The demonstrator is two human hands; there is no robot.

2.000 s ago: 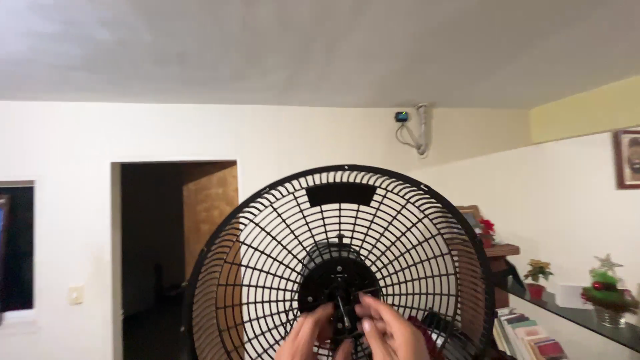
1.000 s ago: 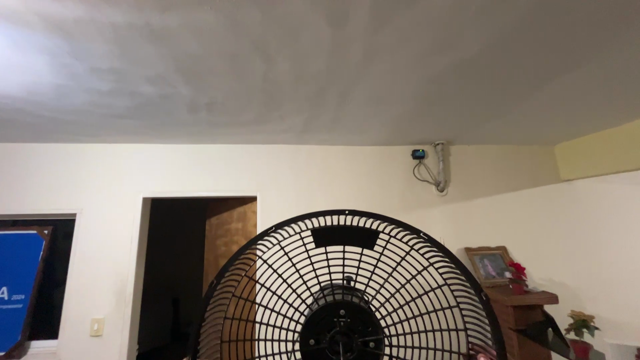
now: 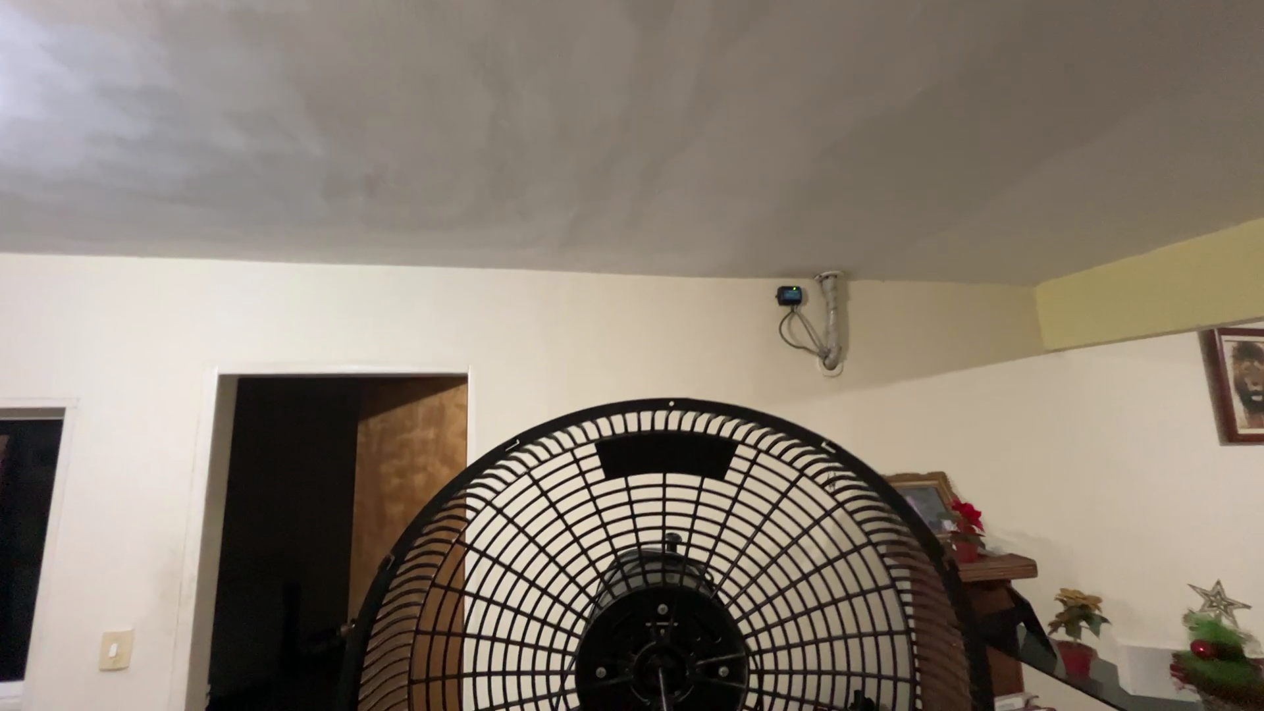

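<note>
A round black fan grille (image 3: 667,454) stands upright in the lower middle of the head view, its bottom cut off by the frame. At its centre is a dark hub plate with screws (image 3: 662,652), from which a thin metal shaft (image 3: 663,681) sticks out. Through the bars the motor housing (image 3: 657,568) shows behind, with a small knob (image 3: 673,542) on top. No fan blades are visible in front of the grille. Neither my left hand nor my right hand is in view, so what they hold or touch is hidden.
Behind the fan on the left is a doorway with a wooden door (image 3: 410,494). At the right, a wooden ledge (image 3: 997,568) bears a framed picture (image 3: 923,499) and a red potted flower (image 3: 966,528). Another potted plant (image 3: 1076,632) and a small decorated tree (image 3: 1220,652) stand farther right.
Two seconds ago both hands were at the grille's hub; they have since left the view. The view has tilted up since then.
</note>
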